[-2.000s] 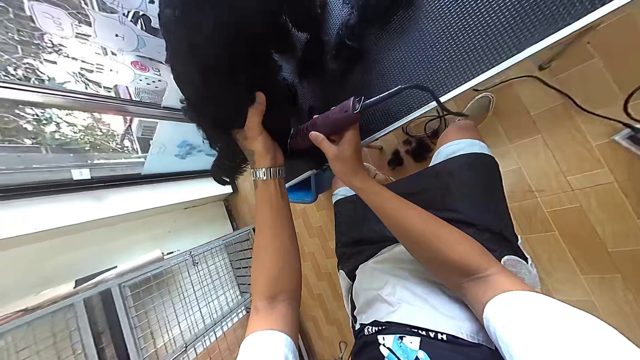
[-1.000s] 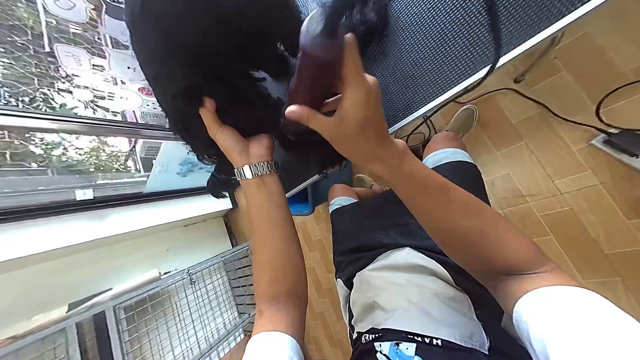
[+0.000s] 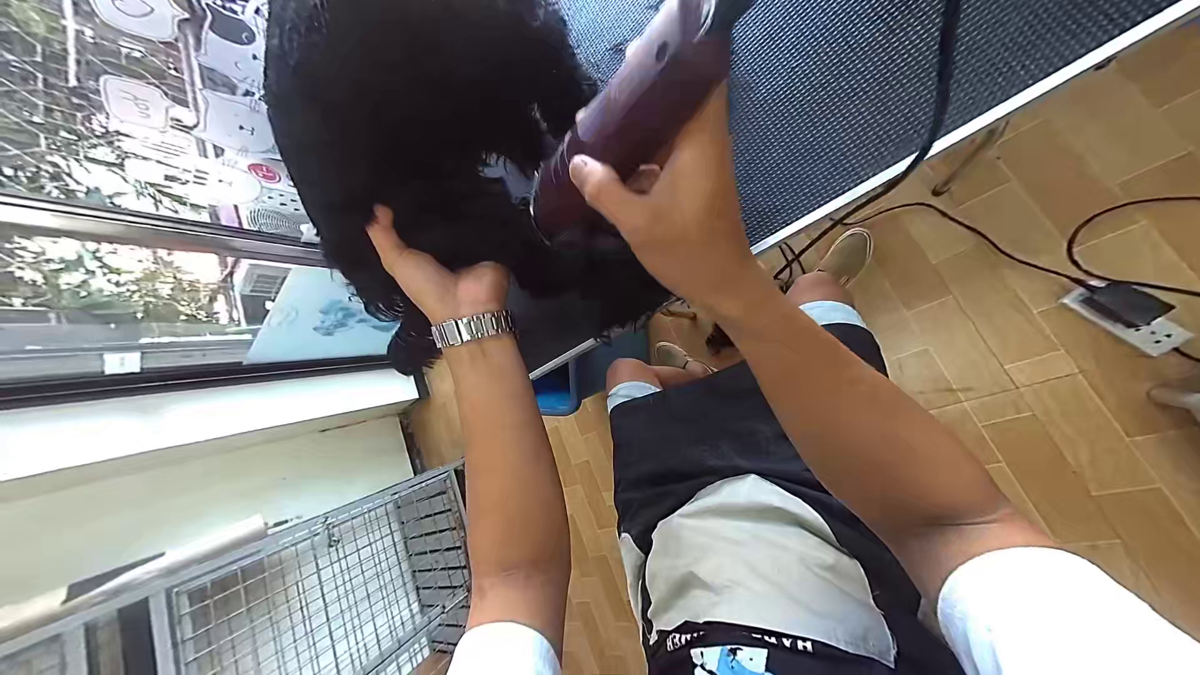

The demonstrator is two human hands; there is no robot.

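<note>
A black curly-haired animal, seemingly a dog (image 3: 403, 122), stands on a textured grooming table (image 3: 825, 84). Its head cannot be made out. My left hand (image 3: 436, 272), with a metal watch band at the wrist, presses into the black coat, thumb apart and the other fingers hidden by fur. My right hand (image 3: 675, 187) grips a dark purple corded electric clipper (image 3: 628, 122) by its body, tilted over the animal's side. The clipper's blade end cannot be made out clearly. A black cord (image 3: 937, 94) hangs at the right.
A wire cage (image 3: 309, 562) stands at the lower left, below a window ledge (image 3: 206, 412). A blue container (image 3: 560, 389) is under the table edge. On the tiled floor at the right lies a power strip (image 3: 1125, 314) with a plug and cords.
My right hand has lifted the clipper up and turned it from its earlier place beside my left hand. The left hand stays in the black coat, its thumb now farther from the clipper.
</note>
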